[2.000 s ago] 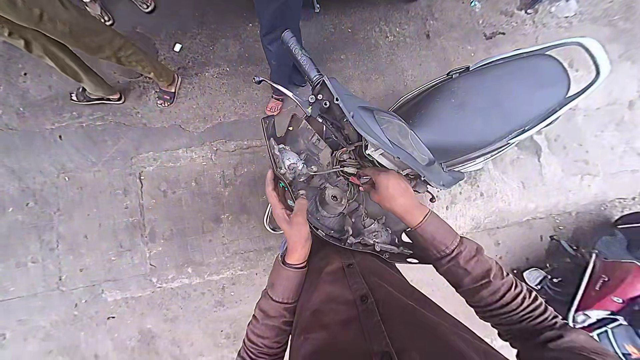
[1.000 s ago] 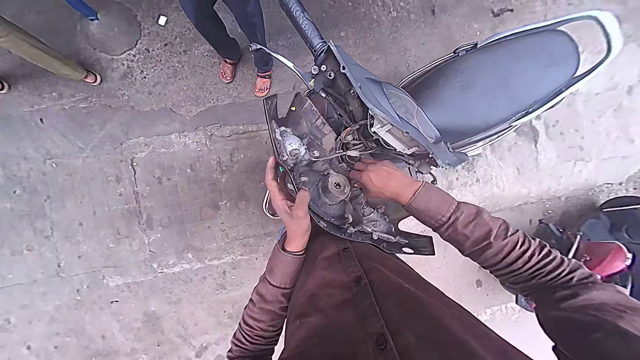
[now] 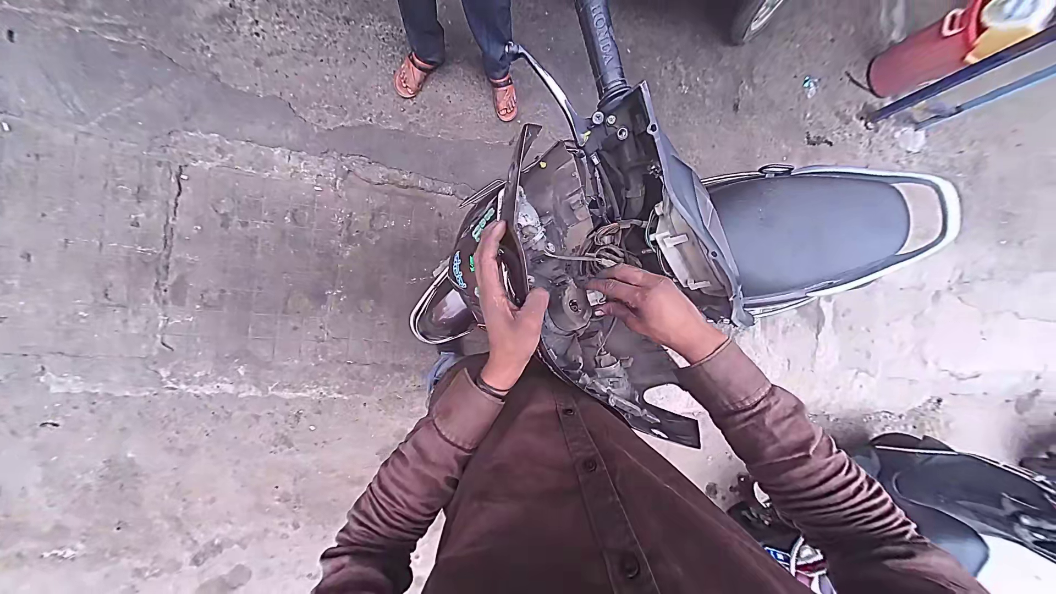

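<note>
A Honda scooter with its front cover tilted away from the handlebar fills the middle of the view. My left hand grips the near edge of this cover, its thumb on the inner side. The back of the headlight unit faces up inside the cover. My right hand is at the wiring beside it, fingertips around a small pale connector. A bundle of wires runs from the cover to the scooter's body. The handlebar grip and brake lever point away from me.
The scooter's seat extends to the right. A person in sandals stands beyond the brake lever. A red cylinder lies at the top right by a blue metal bar. Another two-wheeler stands at the lower right. A wheel shows at the top.
The front cover is tilted more upright, so its outer face with stickers now shows. My right fingers have moved from the wires to beside the headlight's back. The other person's legs in khaki trousers have left view.
</note>
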